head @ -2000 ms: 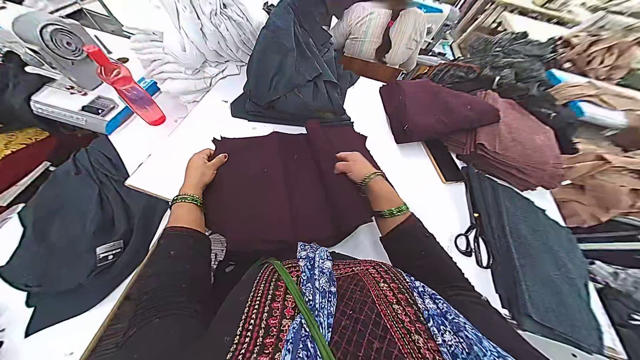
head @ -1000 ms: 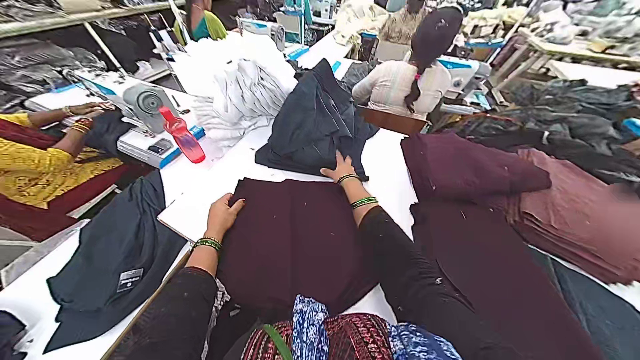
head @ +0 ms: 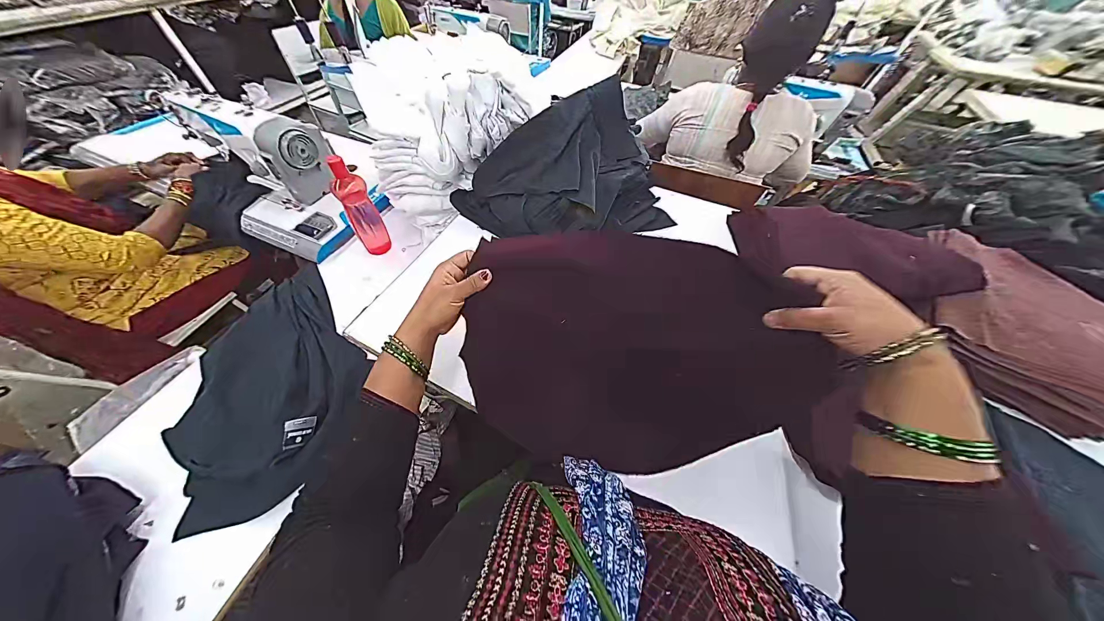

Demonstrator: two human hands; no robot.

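A maroon fabric panel (head: 638, 345) is stretched between my two hands, its lower part hanging over the table edge near my body. My left hand (head: 448, 293) pinches its upper left corner between thumb and fingers. At the upper right edge, my right hand (head: 841, 315) grips the cloth with thumb and fingers. More maroon fabric (head: 862, 250) lies folded just past my right hand. Beyond the panel sits a heap of dark grey cloth pieces (head: 561, 172). A dark garment piece with a label (head: 267, 405) lies to the left.
A red plastic bottle (head: 358, 207) stands by a sewing machine (head: 285, 147) at the left, where a co-worker's hands (head: 177, 172) hold dark cloth. Another person (head: 733, 121) sits beyond the table. White fabric (head: 457, 112) is piled at the back; a dusty-pink stack (head: 1026, 336) lies right.
My right hand has moved right from beside the dark heap and now holds the maroon panel's edge. The panel is now raised and spread between both hands. The view has shifted since the oldest frame.
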